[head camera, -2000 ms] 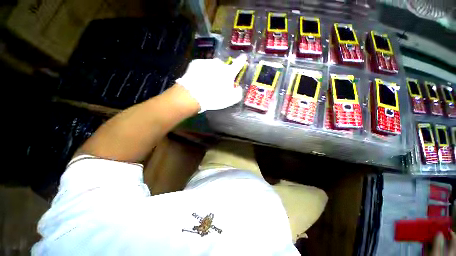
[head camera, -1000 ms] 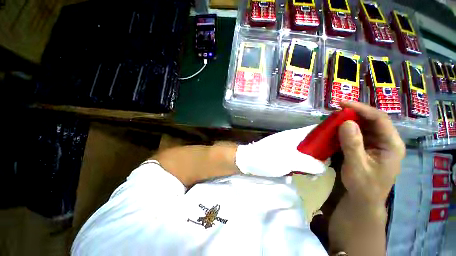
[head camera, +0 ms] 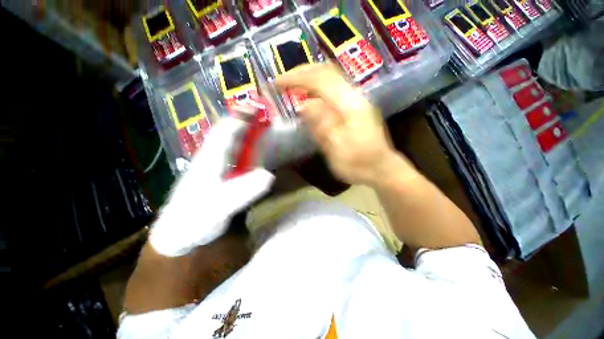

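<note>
My left hand, in a white glove, is shut on a narrow red piece, seen nearly edge-on in front of the clear tray stack; whether it is a keypad phone or a cover alone is unclear. My right hand, bare and blurred, is raised to its right, apart from the glove, its fingers over the tray's front row. A greyish blur between the hands cannot be identified. The clear plastic tray holds two rows of yellow-framed keypad phones with red keys. The hands partly cover the front-row phones.
A second clear tray of phones lies at the upper right. At the right, grey sheets with several red covers sit in an open brown carton. Black shiny stacks stand at the left. A white cord shows beside the tray.
A second ago both hands met on the red piece; now they are apart, left hand holding it. The view has swung, so the trays sit further left and the grey sheets show more fully.
</note>
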